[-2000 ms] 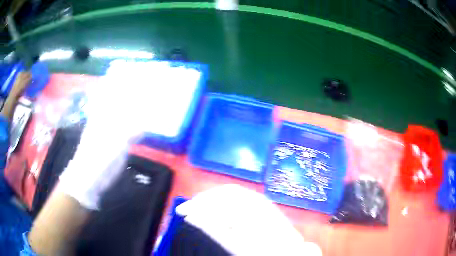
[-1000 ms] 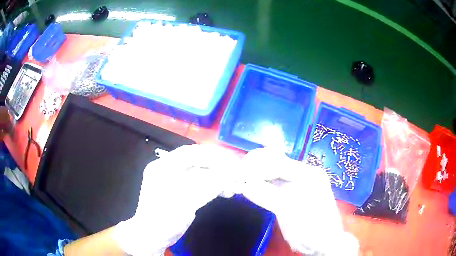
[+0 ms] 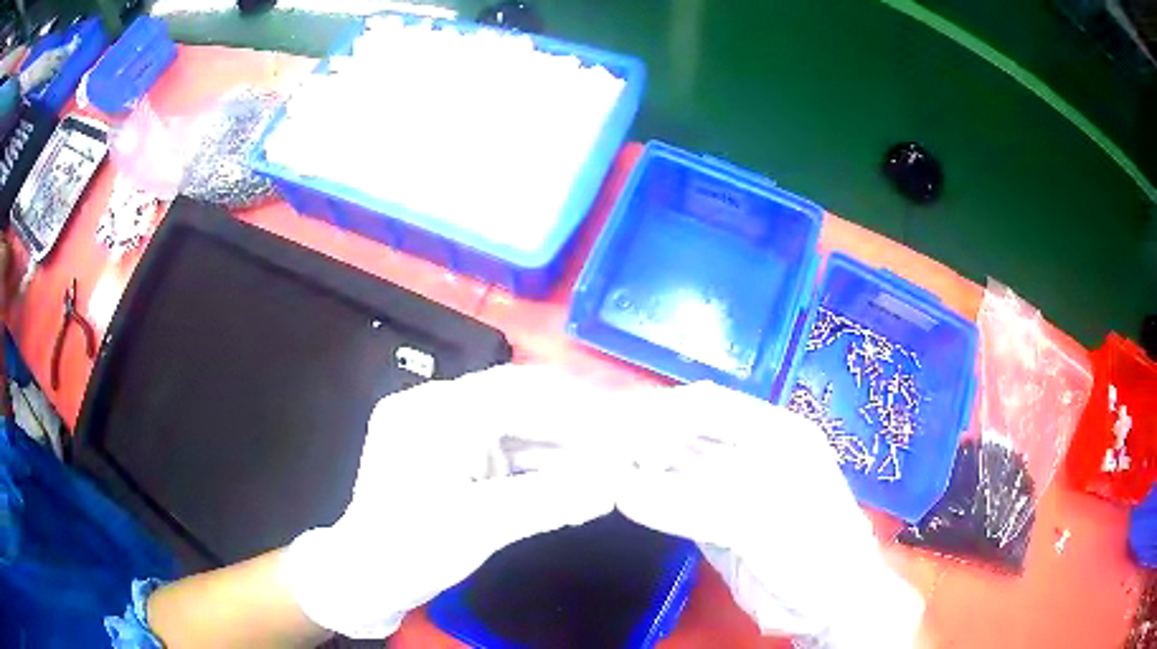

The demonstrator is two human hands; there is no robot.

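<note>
My left hand (image 3: 457, 488) and my right hand (image 3: 761, 494), both in overexposed white gloves, meet fingertip to fingertip above a small blue parts bin (image 3: 679, 596) with dark contents. The gloves hide what is between the fingers, so any held part cannot be made out. A small white plastic housing (image 3: 412, 360) lies on the black plastic tray (image 3: 254, 393), near its far right corner, just beyond my left hand.
A large blue bin (image 3: 419, 235) heaped with white parts, an empty blue bin (image 3: 698, 266) and a pin bin (image 3: 945, 418) stand beyond my hands. A clear bag (image 3: 1002, 494) and red bin (image 3: 1117, 431) are right. Pliers (image 3: 72, 336) lie left, near a blue-sleeved person (image 3: 64, 507).
My left hand reached over the large bin and tray two seconds ago, then came back to my right hand. Since one second ago both stay together, with fingers slightly shifted, and the view has moved a little.
</note>
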